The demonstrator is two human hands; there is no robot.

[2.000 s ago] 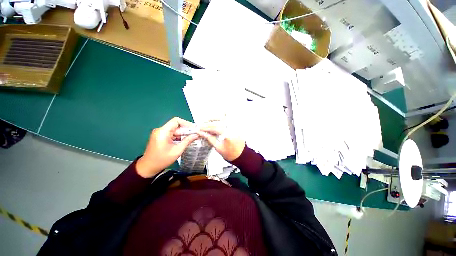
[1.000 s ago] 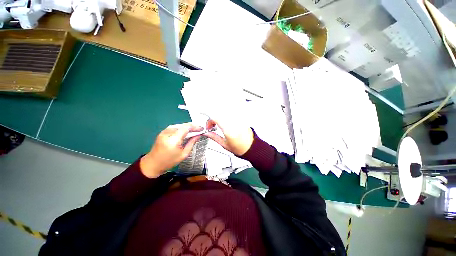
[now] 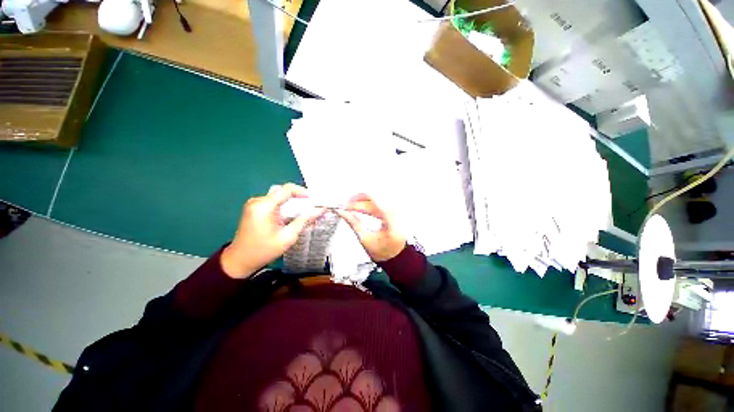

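My left hand [image 3: 270, 227] and my right hand [image 3: 377, 228] meet at the fingertips above the bench edge, in front of my waist. Between them they pinch a small thin white piece, likely a label [image 3: 331, 208]; its print cannot be made out. The grey printed label strip [image 3: 307, 251] hangs and curls below my left hand near my waist. Flat white manuals or leaflets [image 3: 378, 173] lie fanned in front of my hands, with small dark marks. The main stack [image 3: 539, 181] of white pieces lies to the right, uneven, with many edges showing.
Green bench [image 3: 177, 153]. A shallow brown box [image 3: 76, 92] and white devices [image 3: 121, 14] stand at left. A metal upright [image 3: 268, 52] is behind. An open brown carton [image 3: 467, 60] and white boxes [image 3: 599, 68] are at back right, a round white lamp or fan [image 3: 657, 268] at right.
The loose white bit raised between my fingertips a second ago is now a thin flat line between them. My right hand has turned and come slightly nearer my waist. The view has shifted slightly.
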